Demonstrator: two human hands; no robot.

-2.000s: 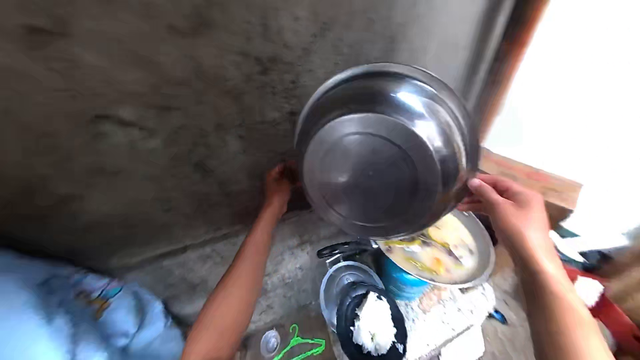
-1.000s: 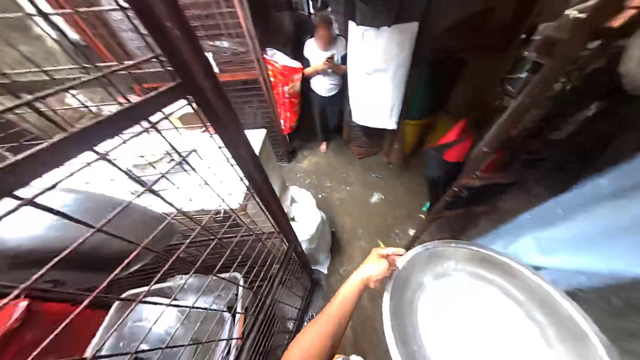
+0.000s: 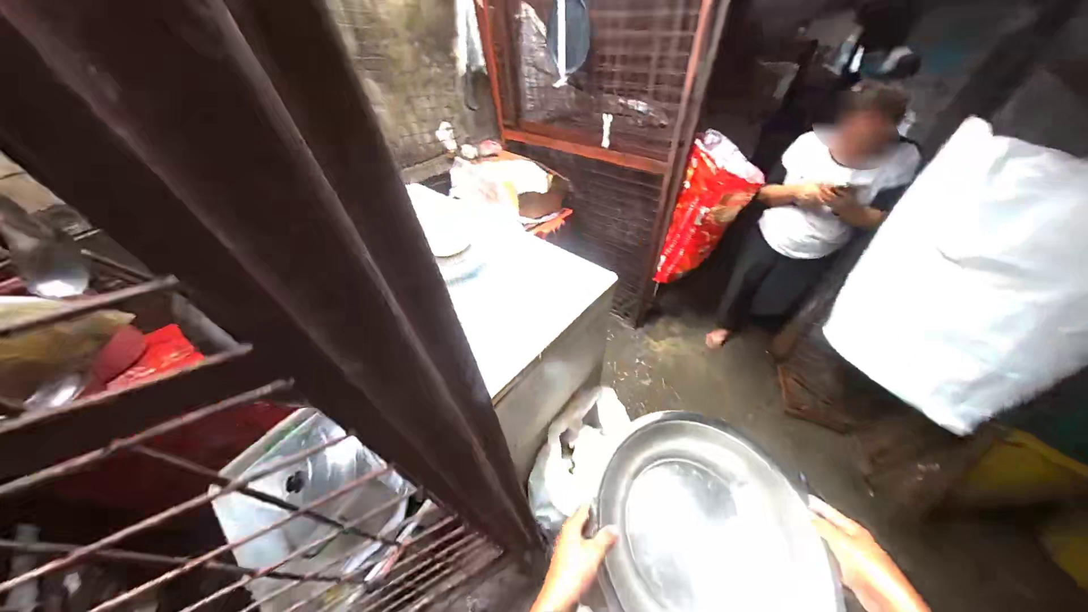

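Observation:
A wide metal basin [image 3: 710, 518] is held at the bottom of the head view, its inside facing up. My left hand [image 3: 576, 557] grips the basin's left rim with the thumb over the edge. At the right rim is my right hand [image 3: 858, 552], closed on the metal. The basin's lower part is cut off by the frame edge. A white plastic bag [image 3: 578, 459] lies just beyond the basin's left side, on the floor beside a counter.
A dark metal frame with bars [image 3: 340, 255] runs along the left. Behind it stands a white-topped counter [image 3: 535, 297]. A person [image 3: 829, 187] stands ahead holding a small object, between a hanging red bag [image 3: 710, 204] and a large white sack [image 3: 969, 280]. The floor [image 3: 671, 365] looks wet.
The view has swung from a wall and pots into a passage. A second ago only one hand showed on the basin at right; now both hold it, in front of me. The person appears nearer.

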